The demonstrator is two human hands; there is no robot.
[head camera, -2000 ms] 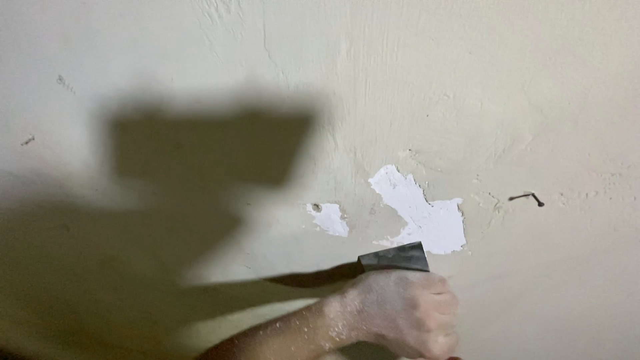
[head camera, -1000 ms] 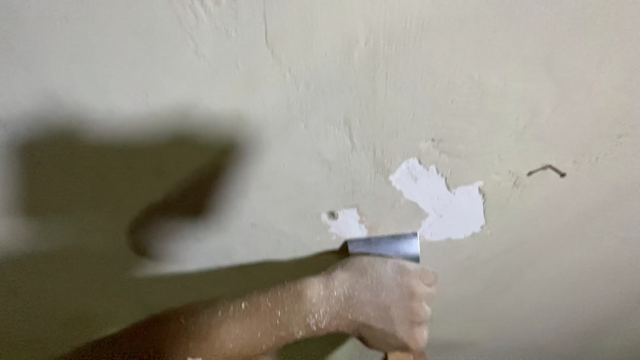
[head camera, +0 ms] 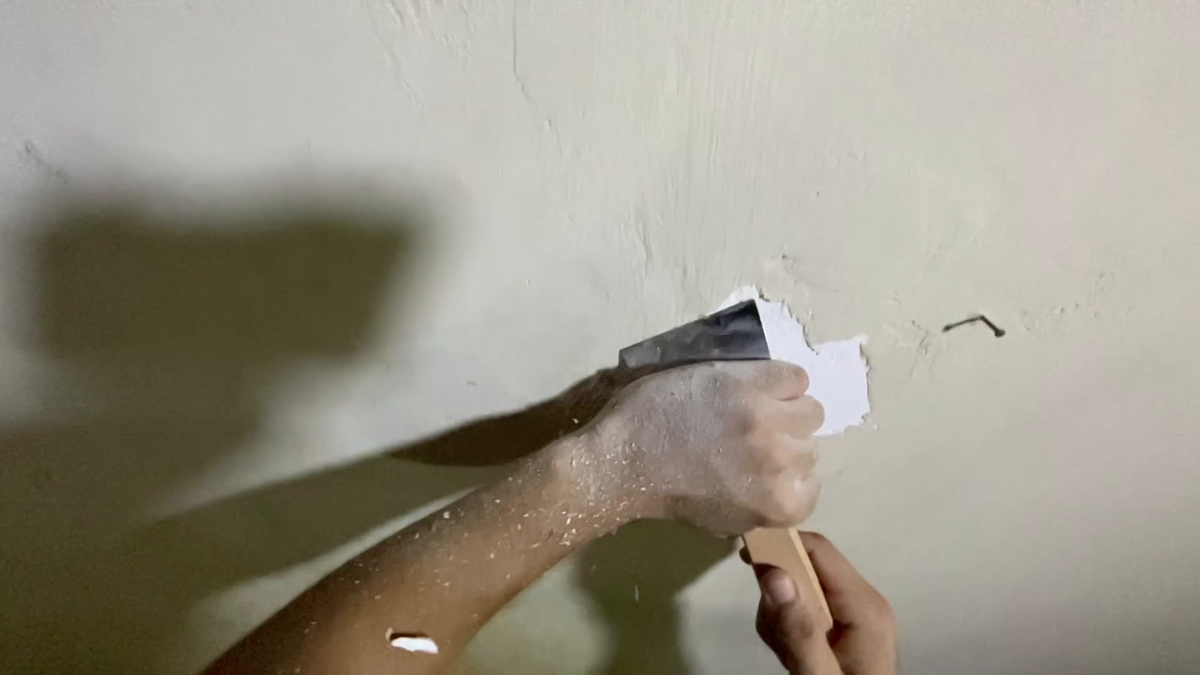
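Note:
My left hand (head camera: 722,445), dusted white, is closed around the upper part of a scraper just below its wide metal blade (head camera: 703,337). The blade lies against the painted wall (head camera: 984,506), over the left part of a white patch of bared surface (head camera: 839,380). Below, my right hand (head camera: 825,609) grips the lower end of the scraper's wooden handle (head camera: 787,567). White specks cover my left forearm, and a larger paint flake (head camera: 413,643) shows near it.
A bent nail or wire (head camera: 975,324) sticks out of the wall to the right of the patch. Thin cracks (head camera: 518,66) and rough streaks mark the wall above. Dark shadows (head camera: 216,291) fall across its left side.
The blade has moved up from beneath the white patch onto its left part. My right hand has come into view on the handle. The smaller white spot at the left is now hidden.

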